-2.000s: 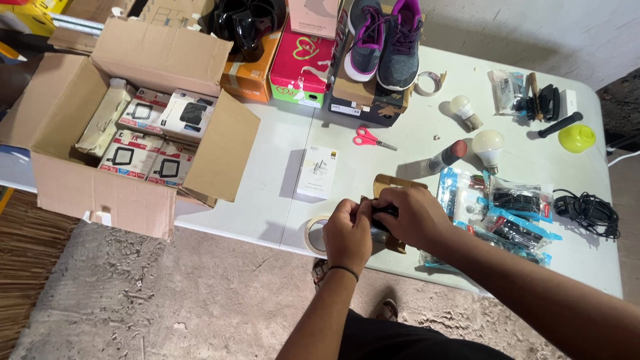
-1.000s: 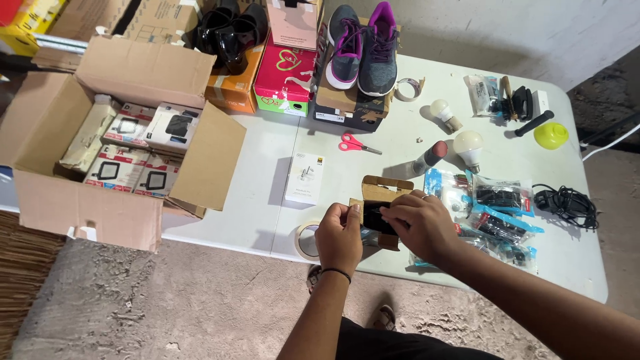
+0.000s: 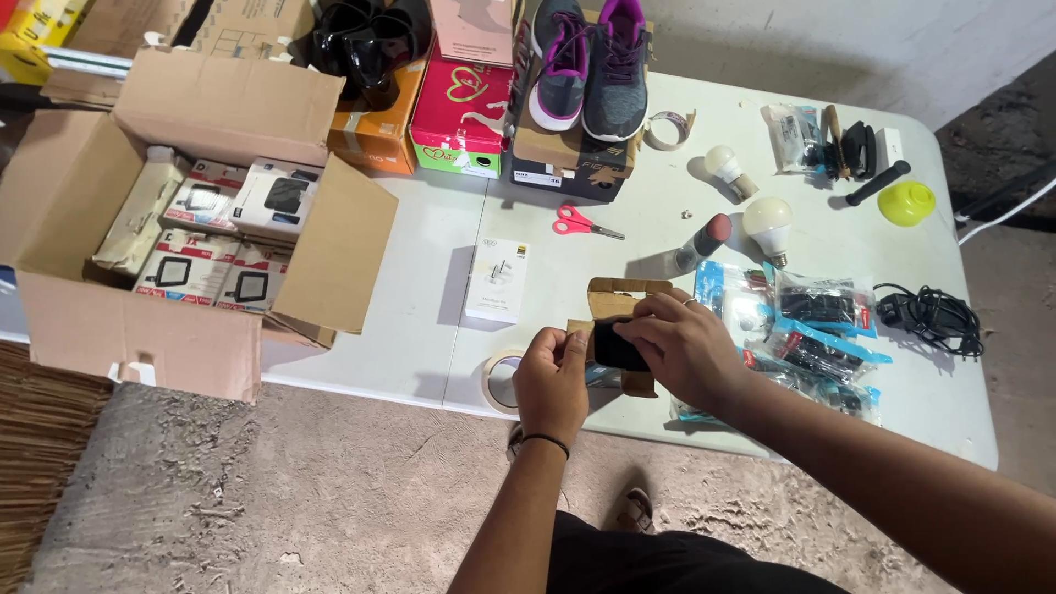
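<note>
Near the front edge of the white table, my left hand (image 3: 554,384) grips the left side of a small open cardboard box (image 3: 615,301), its flaps spread. My right hand (image 3: 689,351) pinches a black item (image 3: 620,345) at the box; what it is cannot be told. A roll of tape (image 3: 497,381) lies just left of my left hand. Behind it stands a small white product box (image 3: 498,280). Pink-handled scissors (image 3: 584,223) lie farther back. A bottle with a reddish cap (image 3: 704,242) is behind my right hand, beside a light bulb (image 3: 768,228).
A large open carton (image 3: 144,334) of boxed floodlights stands at left. Shoe boxes (image 3: 462,107) bearing shoes (image 3: 615,78) line the back. Bagged items (image 3: 825,330), a coiled black cable (image 3: 932,318), a smaller bulb (image 3: 730,171), another tape roll (image 3: 669,129) and a yellow-green cup (image 3: 906,203) lie at right.
The black item at the box shows more plainly now, between my hands. My right-hand fingers have shifted along it, while my left hand has kept hold of the box since one second ago.
</note>
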